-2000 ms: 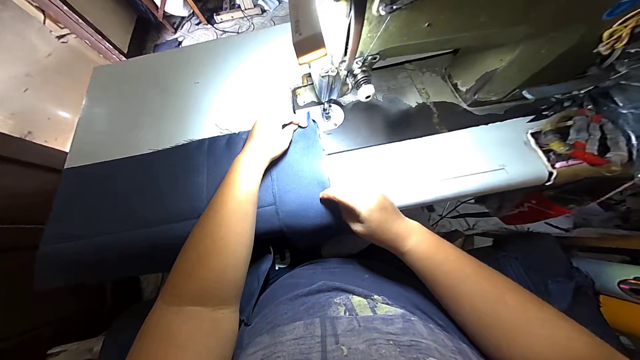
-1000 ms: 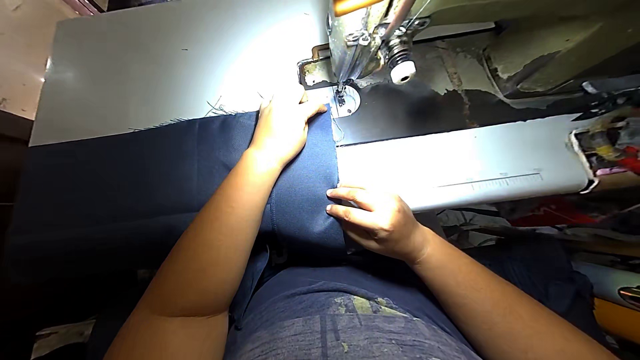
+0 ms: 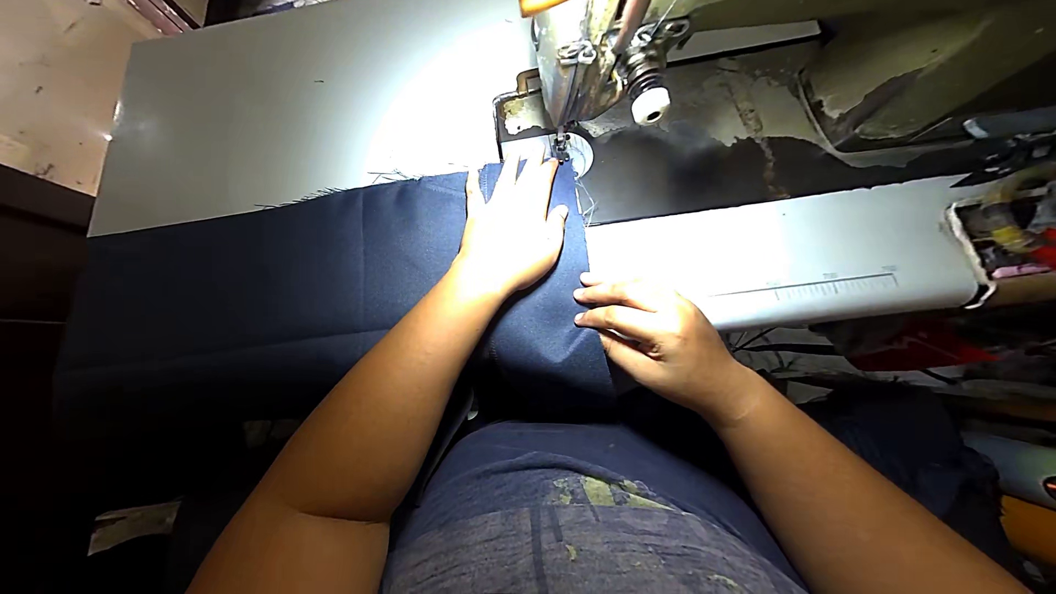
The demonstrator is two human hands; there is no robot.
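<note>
Dark navy fabric with a frayed far edge lies across the sewing table and hangs over its near edge. Its right corner reaches the presser foot of a sewing machine. My left hand lies flat on the cloth just left of and below the foot, fingers spread and pointing at it. Nearer my body, my right hand has the fabric's right edge at its curled fingertips; whether the thumb is beneath the cloth is hidden.
The pale table top extends left, and a white strip with a printed ruler scale runs to the right. Past its end is an opening with tangled coloured things. A red item lies below the table edge.
My left hand's fingers, closer together one second ago, are now spread on the cloth. My right hand stays at the fabric's right edge. The view has moved nearer to the machine since the first frame.
</note>
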